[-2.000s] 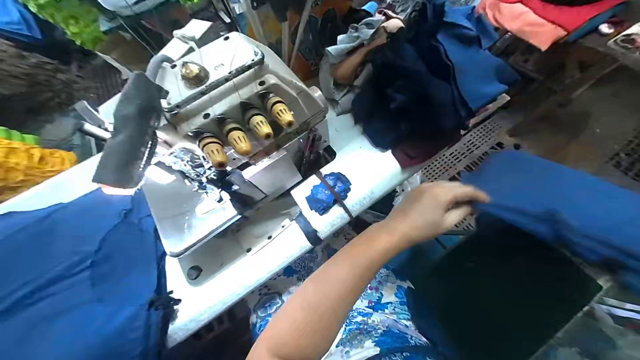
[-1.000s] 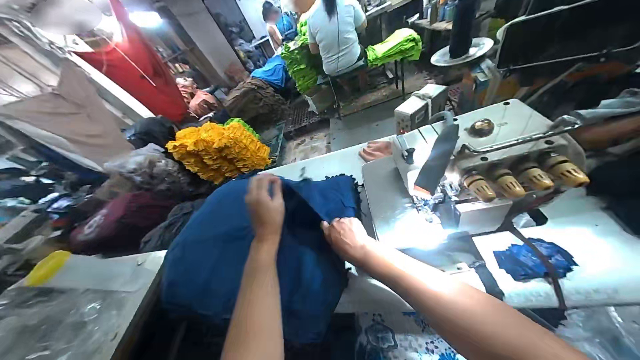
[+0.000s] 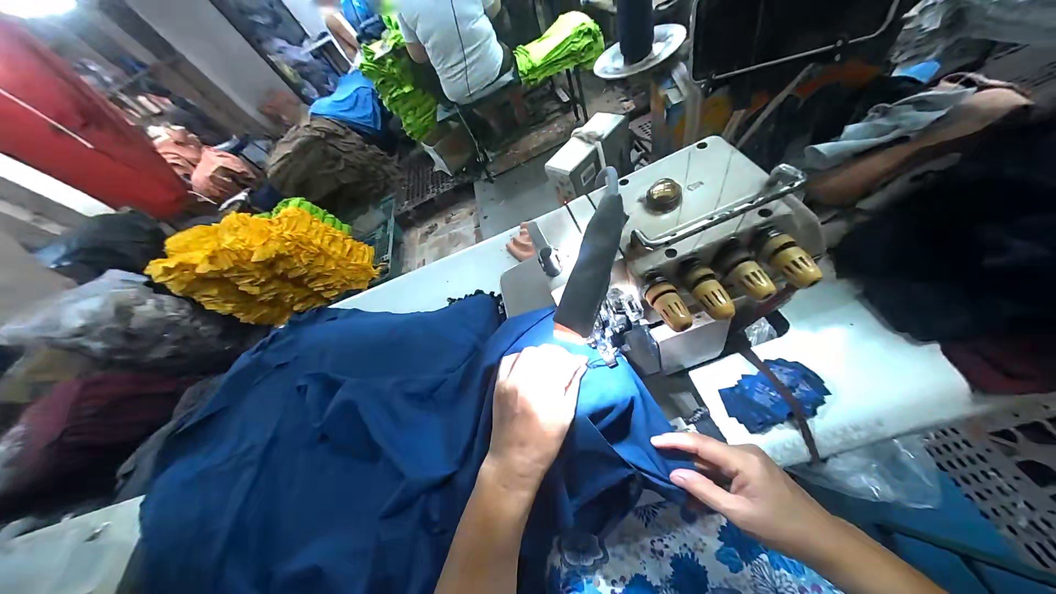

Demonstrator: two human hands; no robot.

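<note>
Blue fabric [image 3: 355,429] spreads over the left part of the white sewing table and reaches under the needle area of an overlock sewing machine [image 3: 701,190]. My left hand [image 3: 536,400] lies on the cloth just in front of the presser foot, its fingertips pressing the fabric. Between the thumb and fingers of my right hand [image 3: 726,478] is the cloth's right edge, nearer to me. A bright light shines on the needle area. Small blue fabric pieces [image 3: 775,396] lie under a dark strap on the table, right of the machine.
A yellow fabric pile [image 3: 264,264] stands beyond the table at the left. Dark cloth [image 3: 957,239] is heaped at the right. Four tension knobs [image 3: 730,285] face me. A seated person [image 3: 458,49] is in the background. A perforated crate [image 3: 1002,470] is at the lower right.
Both hands have moved from the blue fabric left of the machine to its front, and the cloth now reaches the needle area. Two seconds ago one hand was at blue cloth on the right.
</note>
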